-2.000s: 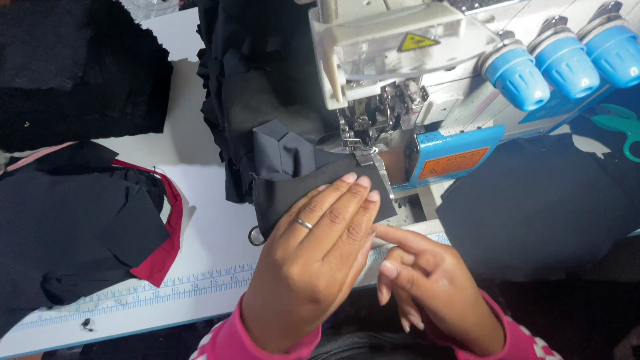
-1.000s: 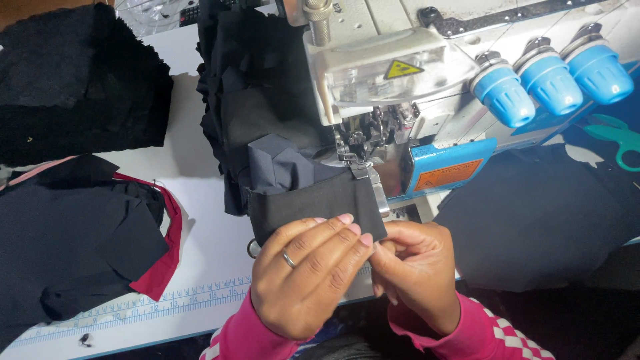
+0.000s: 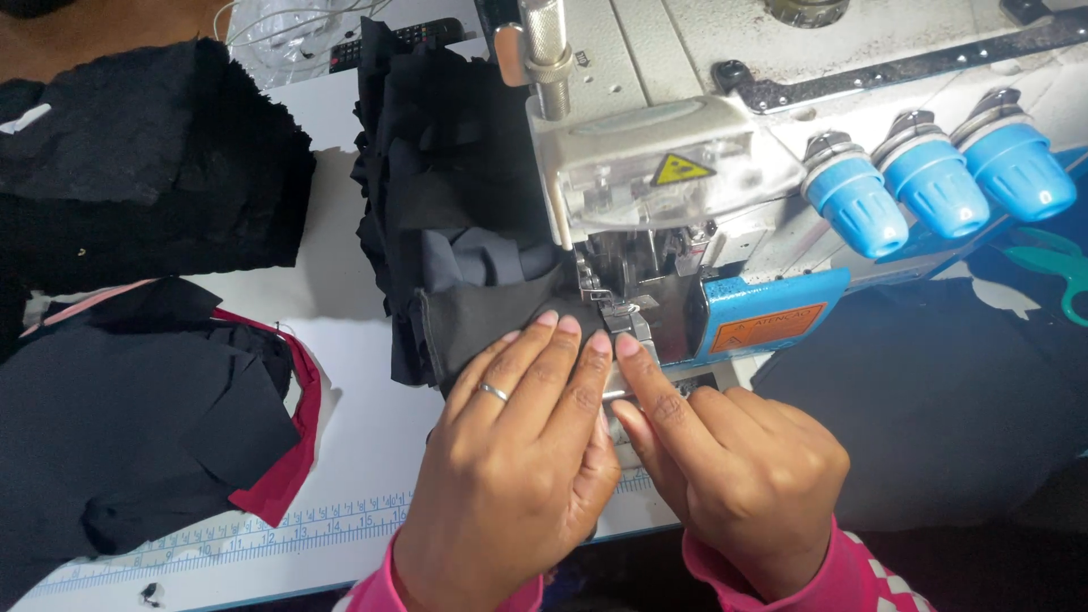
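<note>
My left hand point(image 3: 518, 433), with a ring on one finger, lies over the near edge of a dark fabric piece point(image 3: 484, 323), its fingertips just left of the presser foot point(image 3: 625, 319) of an overlock sewing machine point(image 3: 663, 144). My right hand point(image 3: 739, 450) points its index finger at the near end of the presser foot, beside the left fingertips; its other fingers are curled. Whether it pinches any fabric cannot be made out. A folded grey-blue fabric part point(image 3: 484, 257) rests behind the dark piece. The needle area is partly hidden by the machine's clear guard.
A bunched black fabric pile point(image 3: 442, 161) stands left of the machine. Farther left are a black fabric stack point(image 3: 153, 161) and dark pieces point(image 3: 153, 425) with a red strip point(image 3: 297, 425). Dark fabric point(image 3: 918, 391) and green-handled scissors point(image 3: 1054, 263) lie right. A ruler scale point(image 3: 280, 535) marks the near table edge.
The dark piece has moved forward, farther under the presser foot area, with my left hand following. My right hand has left the piece's near corner, its index finger now extended by the foot.
</note>
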